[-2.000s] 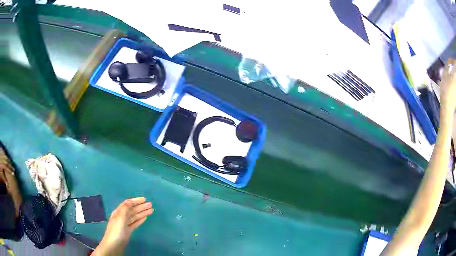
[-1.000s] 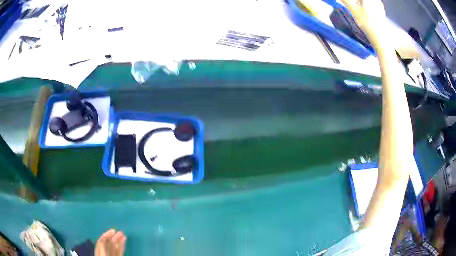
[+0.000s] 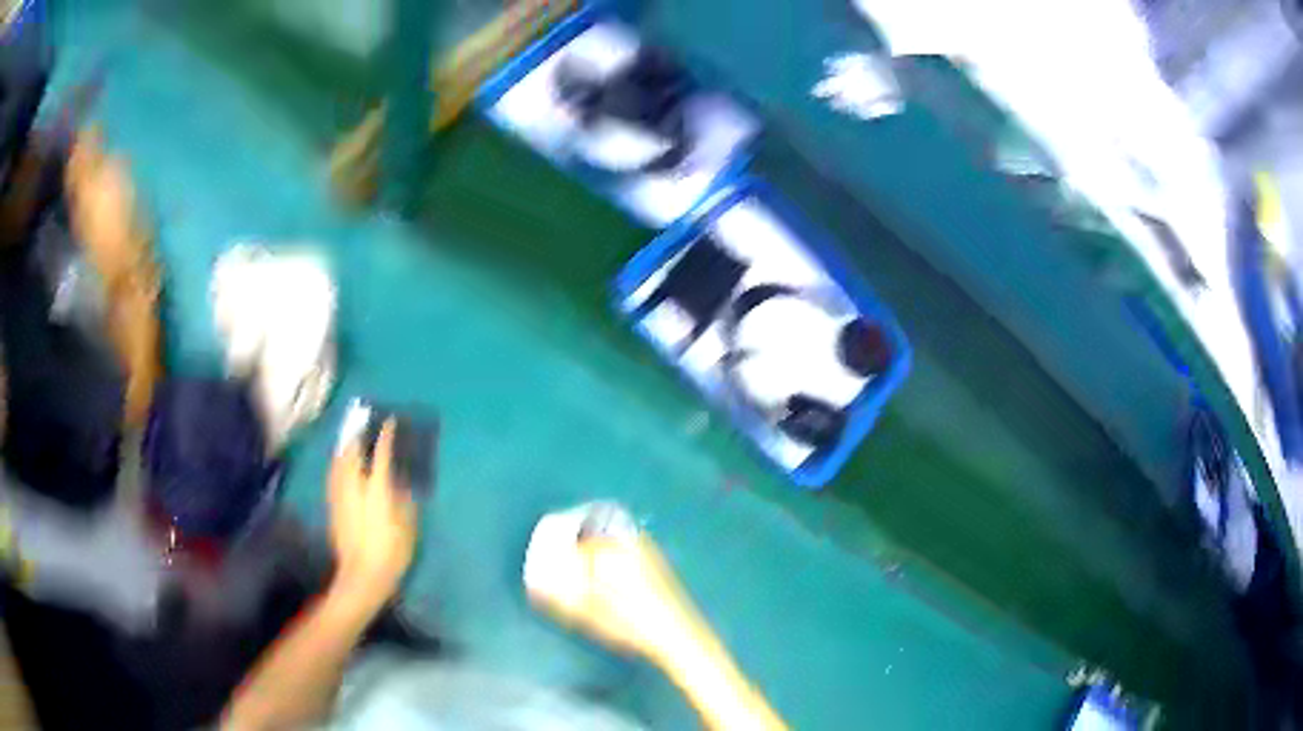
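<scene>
The view is blurred. My left hand (image 3: 369,507) reaches over a dark square sheet (image 3: 416,453) with a white edge on the green bench. Its fingertips overlap the sheet; whether they grip it cannot be told. My right hand (image 3: 617,578) is closed on a white piece (image 3: 555,560), probably paper, over the bench to the right of the sheet. A blue-rimmed tray (image 3: 897,374) in the channel holds a black headset (image 3: 812,419) and a black rectangular unit (image 3: 697,280).
A second tray (image 3: 532,74) with a headset adjoins the first at upper left. A cream cloth (image 3: 279,336) lies left of the dark sheet. Another person's arm (image 3: 122,264) is at far left. A green post (image 3: 410,100) stands at top. A blue tray edge (image 3: 1097,710) shows at lower right.
My right hand has come back from the shelf at upper right to the bench, now with a white piece. My left hand has moved onto the dark sheet. The view has turned.
</scene>
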